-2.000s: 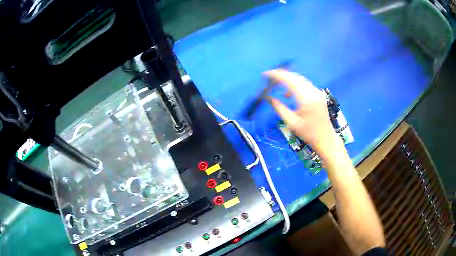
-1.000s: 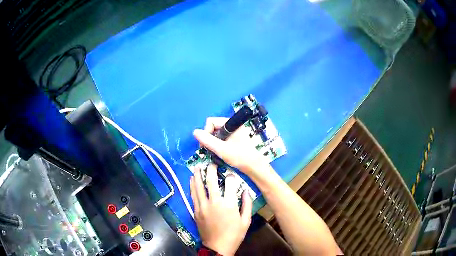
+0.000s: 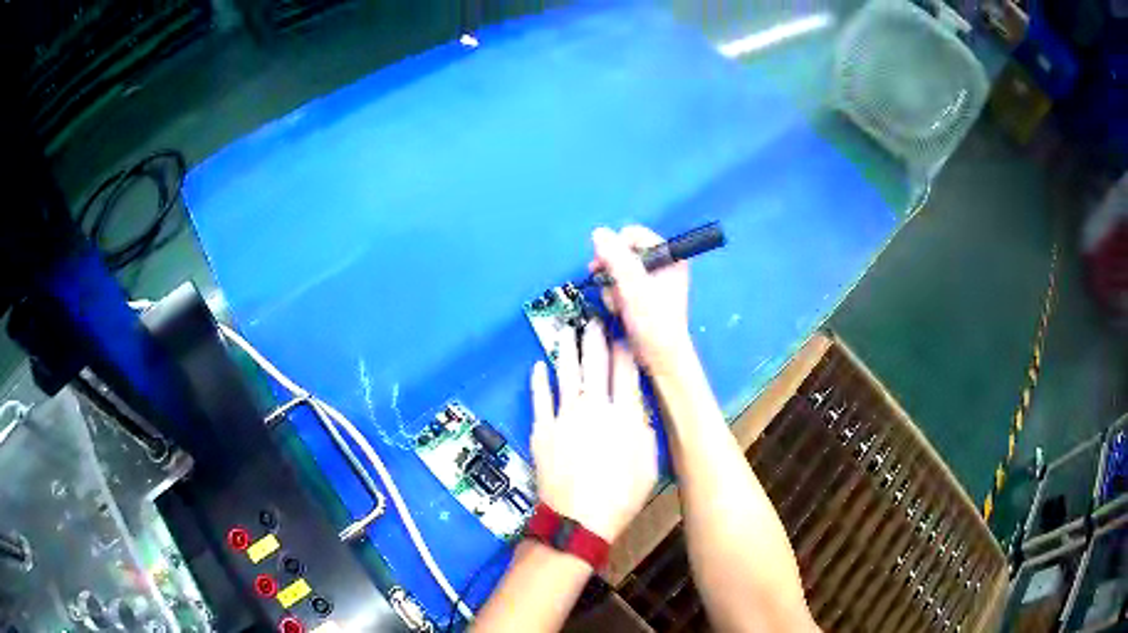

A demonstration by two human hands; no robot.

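My right hand [image 3: 646, 297] holds a black marker pen [image 3: 687, 245], its tip end over the far circuit board [image 3: 554, 314] on the blue mat. My left hand [image 3: 594, 433] lies flat over that board with fingers spread, hiding most of it. A red band is on my left wrist. A second circuit board [image 3: 478, 467] lies on the mat to the left of my left hand, green and white with black parts.
The test fixture [image 3: 210, 408] stands at left, with its clear plate [image 3: 74, 495] and red and black terminals. A white cable [image 3: 384, 476] runs beside its side handle [image 3: 340, 451]. A divided carton [image 3: 854, 495] is at lower right. A fan [image 3: 912, 80] is at upper right.
My left hand has moved from the near board to the far board. The marker pen in my right hand has shifted from between the boards to the far board. The near board is uncovered.
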